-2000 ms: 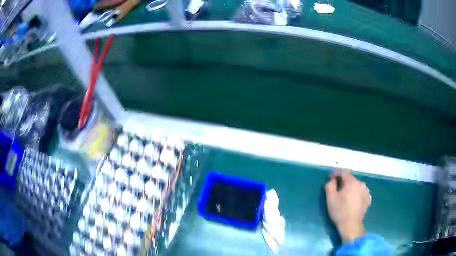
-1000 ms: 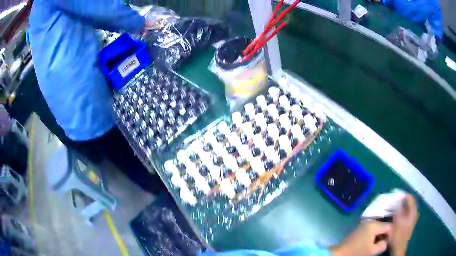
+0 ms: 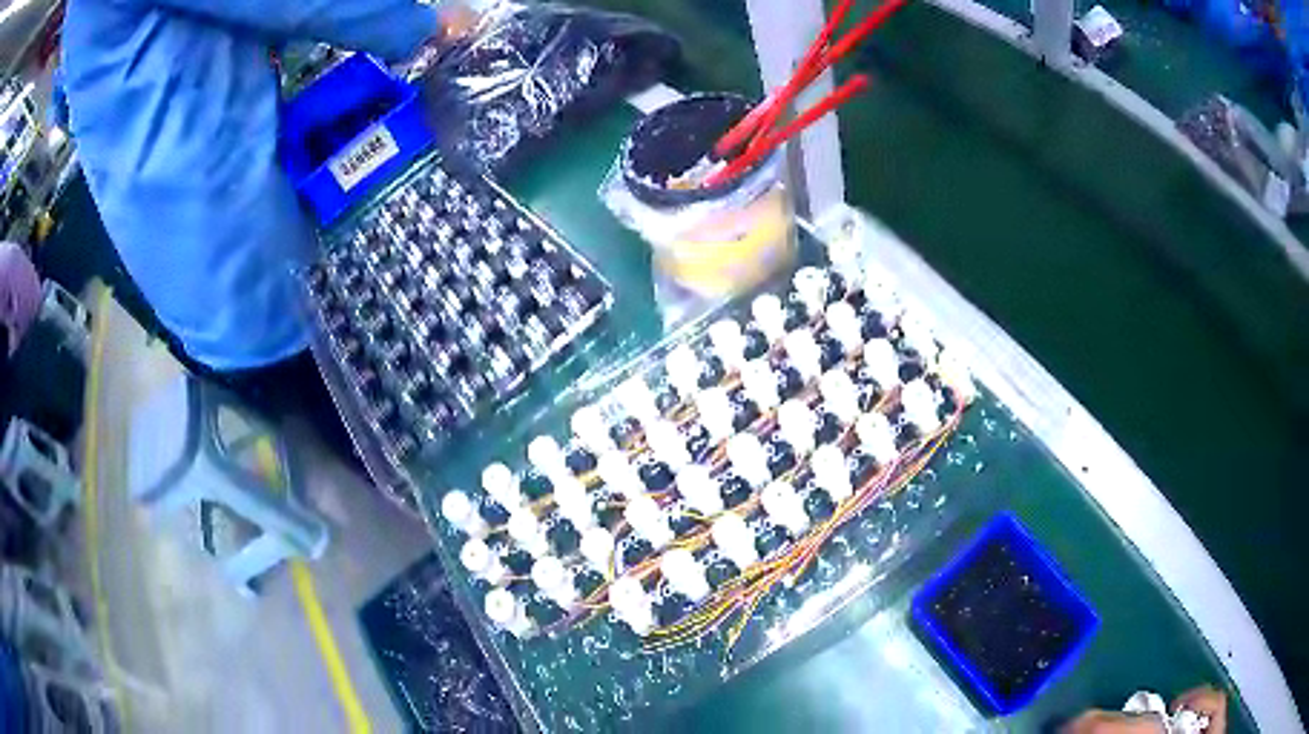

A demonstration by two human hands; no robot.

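Observation:
My left hand (image 3: 1105,721) and my right hand (image 3: 1207,706) show only as fingers at the bottom right, cut off by the picture's edge. They are close together around a small white piece (image 3: 1148,704); its exact form is partly hidden. The open blue bin (image 3: 930,627) just beyond my hands holds small dark parts. A clear blister tray (image 3: 840,595) in the middle holds rows of white-topped units (image 3: 745,458), with thin yellow, orange and red wires (image 3: 804,562) along its near side.
A tub (image 3: 725,251) with red sticks stands by the white post. A second tray (image 3: 460,301) holds darker units. A person in a blue smock (image 3: 180,187) stands at left beside a blue bin (image 3: 359,155). The white bench edge (image 3: 1105,502) curves at right. A stool (image 3: 223,488) is on the floor.
The view has swung left since the first frame. Since the second, my hands sit lower, mostly out of the picture, and the larger white thing in them now shows only as small white bits.

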